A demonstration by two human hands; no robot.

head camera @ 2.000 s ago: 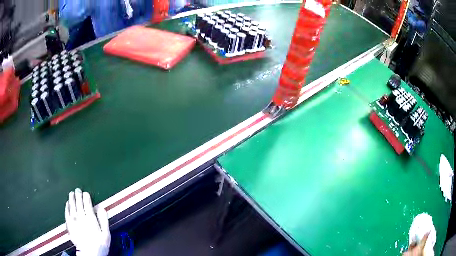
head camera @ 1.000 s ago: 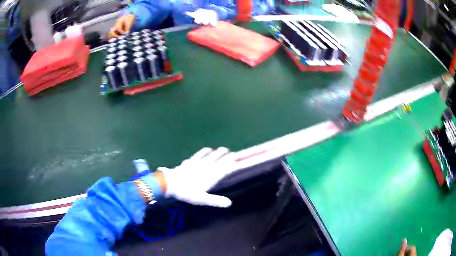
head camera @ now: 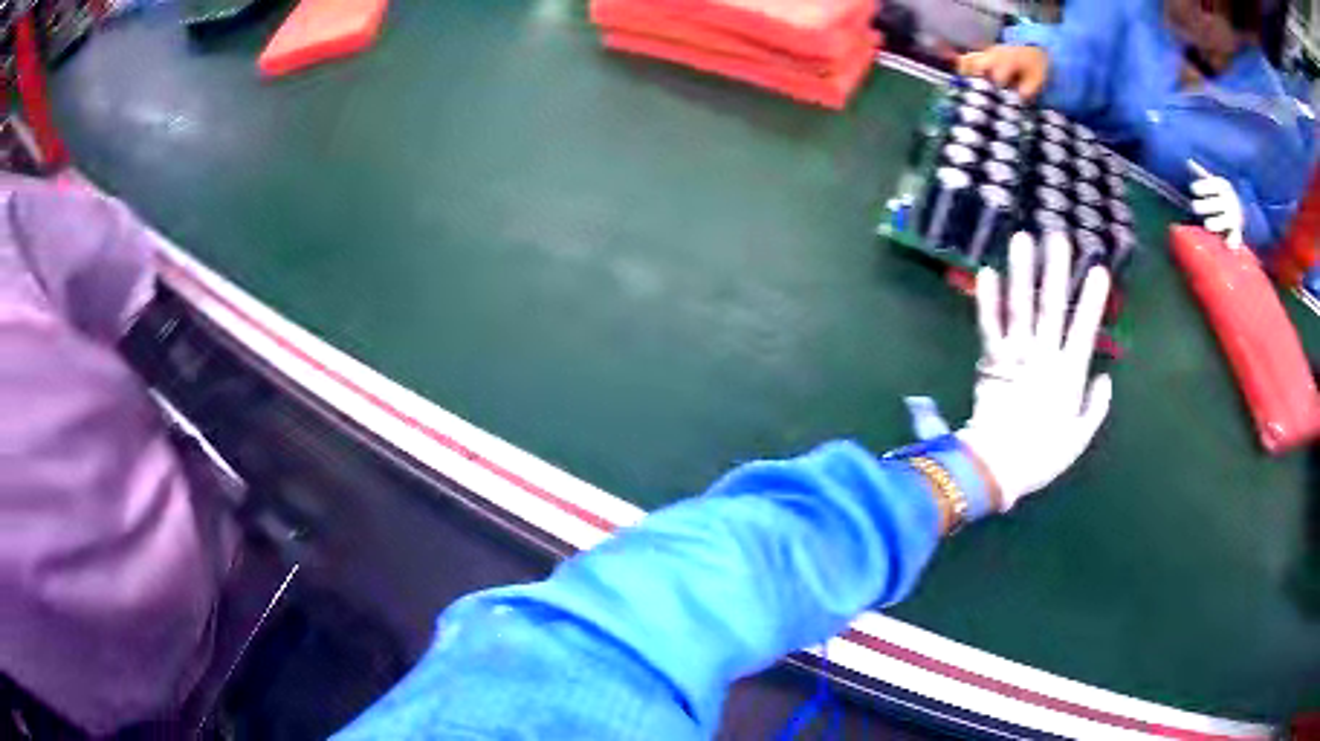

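My left hand [head camera: 1035, 384], in a white knit glove, is stretched over the dark green conveyor [head camera: 579, 290] with its fingers spread and nothing in it. Its fingertips overlap the near edge of a capacitor board [head camera: 1028, 181], which has rows of black cylinders with silvery tops. I cannot tell whether they touch it. A red pad shows partly under the board, behind my hand. My right hand is out of the picture.
A worker in blue [head camera: 1115, 65] stands across the belt, one bare hand at the board's far corner, one gloved hand near a red pad [head camera: 1252, 340]. Stacked red pads [head camera: 738, 44] and another pad [head camera: 326, 32] lie farther off. A person in purple [head camera: 102, 478] is at left.
The view has swung left. My left hand has moved from the belt's rim to the capacitor board. The green bench and my right hand have left the picture; the person in purple has appeared.
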